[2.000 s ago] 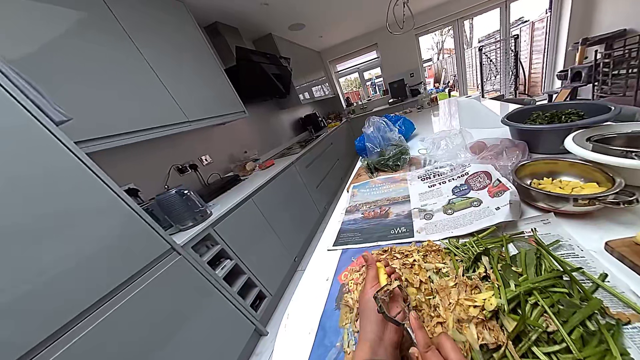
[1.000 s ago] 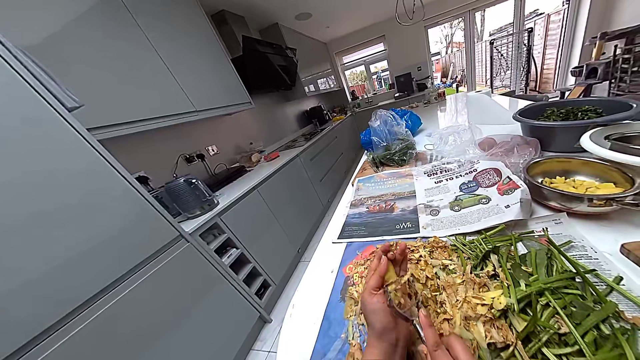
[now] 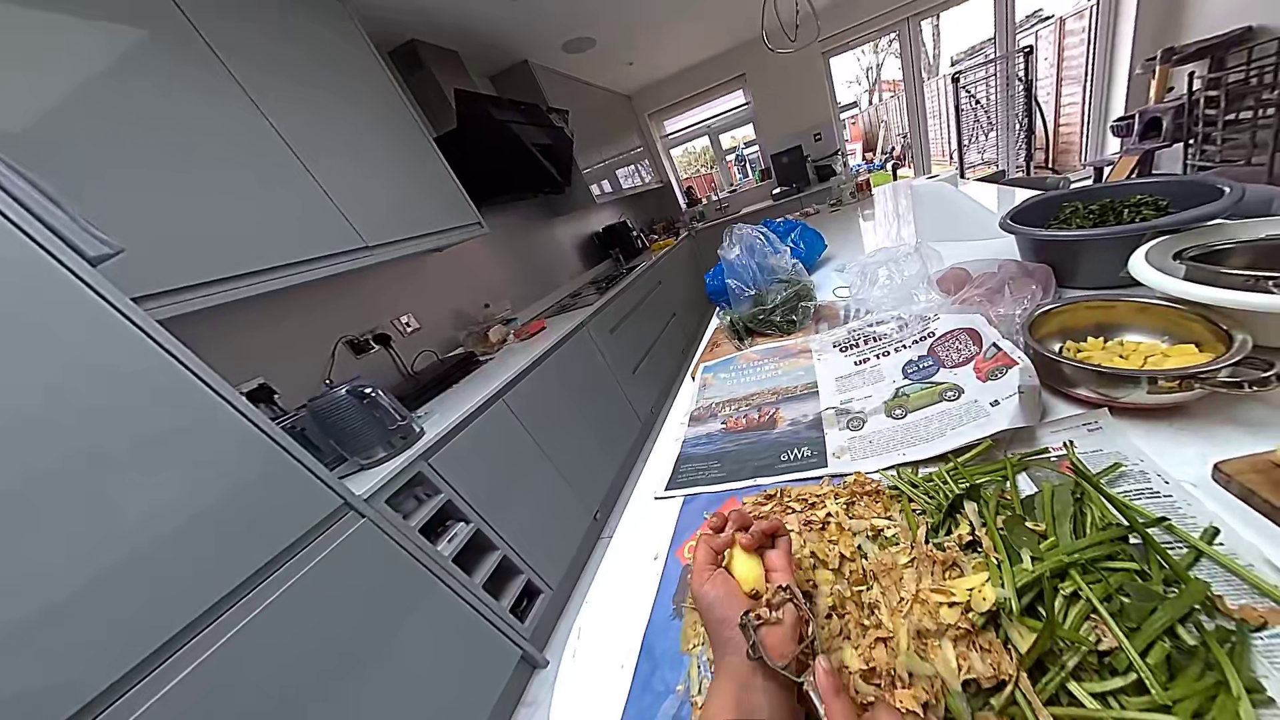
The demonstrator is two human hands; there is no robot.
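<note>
My left hand (image 3: 735,600) is closed around a small peeled yellow potato (image 3: 746,568), palm up, above the newspaper at the counter's near edge. My right hand (image 3: 850,695), partly cut off by the bottom edge, grips a metal peeler (image 3: 785,640) with bits of peel caught on it, against my left wrist and palm. Under and beside both hands lies a heap of brown and yellow peelings (image 3: 890,590). Green stalks and leaves (image 3: 1110,590) lie right of the heap.
Beyond the peelings lies a spread newspaper (image 3: 850,400). A steel pan (image 3: 1130,370) of yellow chunks, a grey tub (image 3: 1090,240) of chopped greens and a white-rimmed bowl (image 3: 1170,265) stand right. Plastic bags (image 3: 755,265) lie behind; a wooden board (image 3: 1250,480) is at the right edge.
My left fingers have curled closed around the yellow piece, which shows between them now. The peeler has stayed near my left palm.
</note>
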